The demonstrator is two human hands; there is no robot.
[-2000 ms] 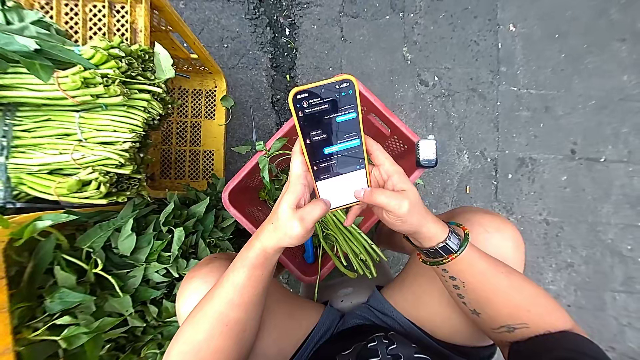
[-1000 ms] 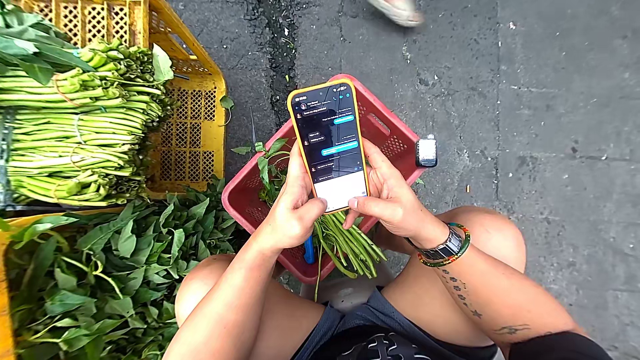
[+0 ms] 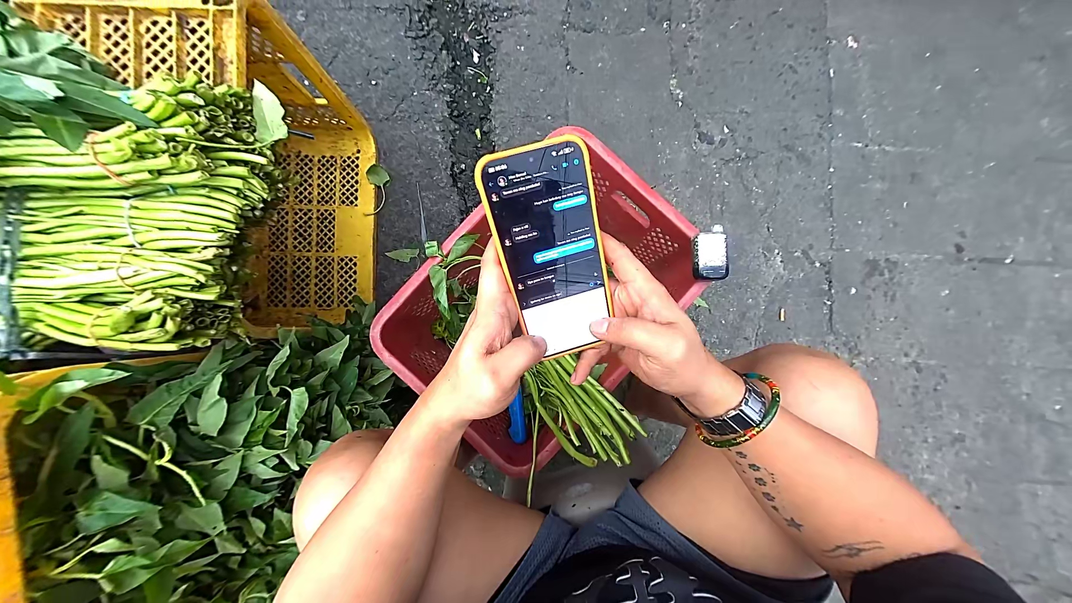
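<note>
A smartphone in a yellow case [image 3: 548, 243] is held upright between my two hands, its screen lit with a chat and a pale lower area. My left hand [image 3: 494, 356] grips its left edge, thumb at the bottom corner. My right hand [image 3: 653, 331] supports the right edge, thumb over the lower right of the screen. Beneath the phone is a red plastic basket [image 3: 662, 239] with a bunch of green leafy stems [image 3: 586, 414] in it, the cut ends pointing toward me. A blue handle [image 3: 517, 417] shows beside the stems; what it belongs to is hidden.
Yellow plastic crates [image 3: 314, 226] stand at the left, with bundled green stalks [image 3: 134, 243] stacked there. Loose leafy greens [image 3: 226, 435] fill the lower left, close to my left knee. A small dark-and-white object [image 3: 711, 253] is at the basket's right rim, above grey pavement [image 3: 938, 209].
A passing foot seen at the top edge one second ago is out of view. Both hands keep hold of the phone, with only slight thumb movement.
</note>
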